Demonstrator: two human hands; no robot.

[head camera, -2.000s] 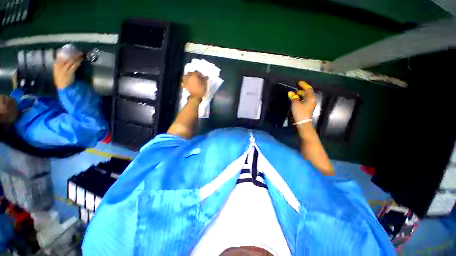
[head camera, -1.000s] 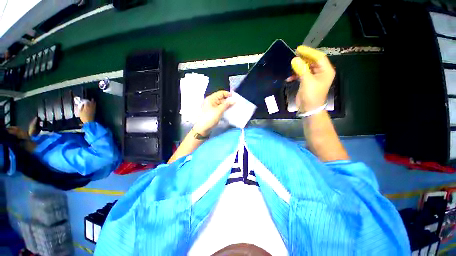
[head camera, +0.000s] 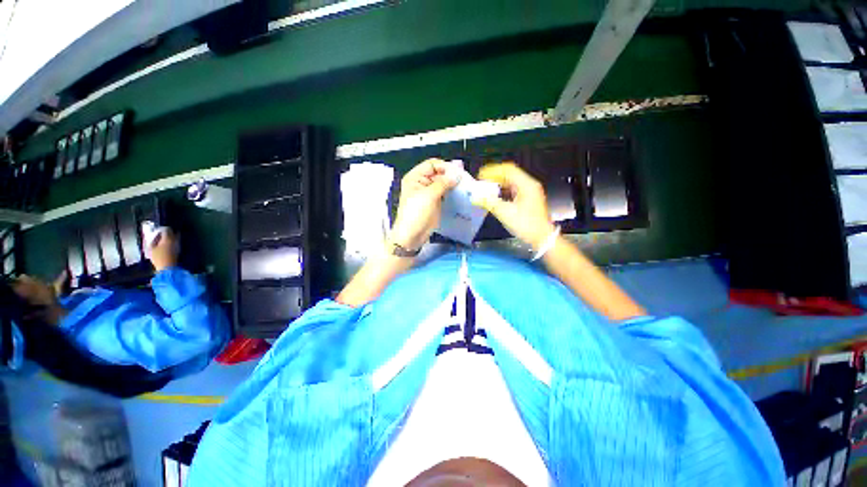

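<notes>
My left hand [head camera: 418, 202] and my right hand [head camera: 518, 204] meet in front of my chest. Both hold the upper end of a whitish-grey printed sleeve [head camera: 461, 219], which hangs down between them with small dark print on it. Yellow finger cots show on my right fingers. Whether a phone is inside the sleeve, I cannot tell. A black phone tray [head camera: 623, 226] lies behind and right of my hands, with glossy units in its right pockets; its left part is partly hidden by my hands. A stack of white sheets [head camera: 366, 207] lies left of my left hand.
Stacked black trays [head camera: 309, 228] stand left of the white stack. A tall loaded tray stack [head camera: 770, 162] stands at the far right. A grey post [head camera: 601, 59] rises behind the tray. A neighbouring worker in blue [head camera: 143, 319] handles units at the left.
The dark slab that was lifted and tilted between my hands is no longer visible as such. My right hand has moved left and down, close to my left hand at the sleeve's upper end.
</notes>
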